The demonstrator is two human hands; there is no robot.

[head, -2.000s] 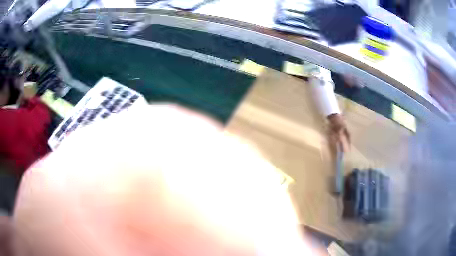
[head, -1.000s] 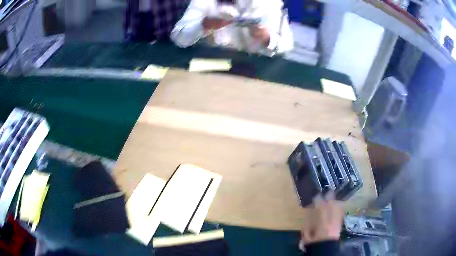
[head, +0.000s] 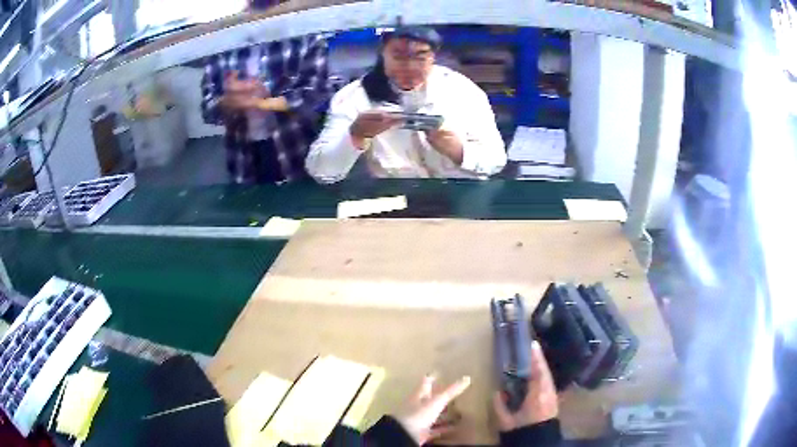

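Observation:
My right hand (head: 535, 395) grips one grey-black housing (head: 510, 345) that stands on edge on the tan work board (head: 393, 271). It is a little apart from a row of several similar housings (head: 584, 336) to its right. My left hand (head: 433, 409) is just left of it, with fingers spread and nothing in it. Pale yellow adhesive strip sheets (head: 319, 397), some with a narrow black strip, lie at the board's front left edge.
A black sheet (head: 185, 393) and a white foam component tray (head: 52, 349) lie on the green bench at left. More housings (head: 651, 421) are at the lower right. Across the bench, a person in white (head: 411, 113) holds a device; another person stands in plaid (head: 266, 113).
The view has tilted up. One housing now stands apart, left of the row, in my right hand. My left hand has come into view.

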